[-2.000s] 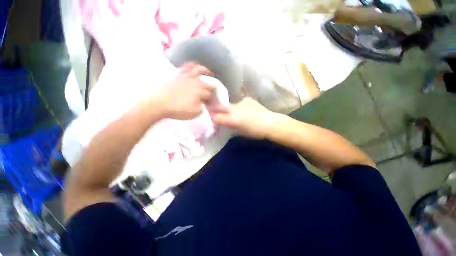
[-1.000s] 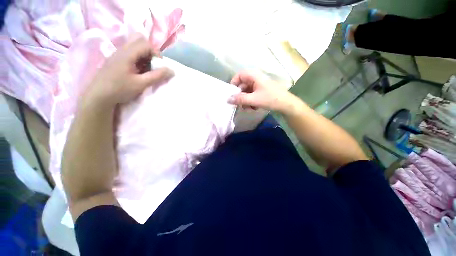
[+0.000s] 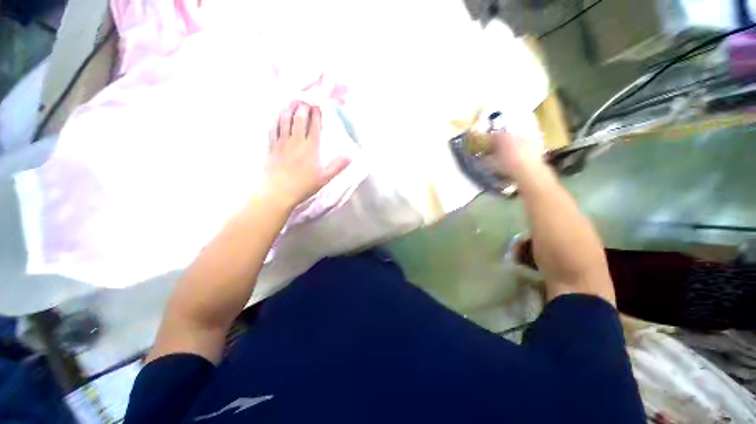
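Observation:
The pale pink garment (image 3: 166, 157) lies spread over the pressing board, almost white in the glare, with its lower left edge near the board's left end. My left hand (image 3: 298, 157) lies on the garment, palm down, fingers spread, holding nothing. My right hand (image 3: 510, 156) is blurred and closed around the handle of the steam iron (image 3: 477, 166) at the right end of the board. The iron's dark soleplate points left. Whether the iron is lifted or resting cannot be told.
The bare board cover (image 3: 390, 211) shows between the garment and the iron. A hose and cables (image 3: 613, 124) run right from behind the iron. Another person's dark-clothed leg (image 3: 655, 277) is at the right, above white cloth (image 3: 688, 364). Papers (image 3: 104, 397) lie low at the left.
My right hand has let go of the garment edge and moved right onto the iron. My left hand now lies flat. The garment has been spread out to the left; the camera view has shifted.

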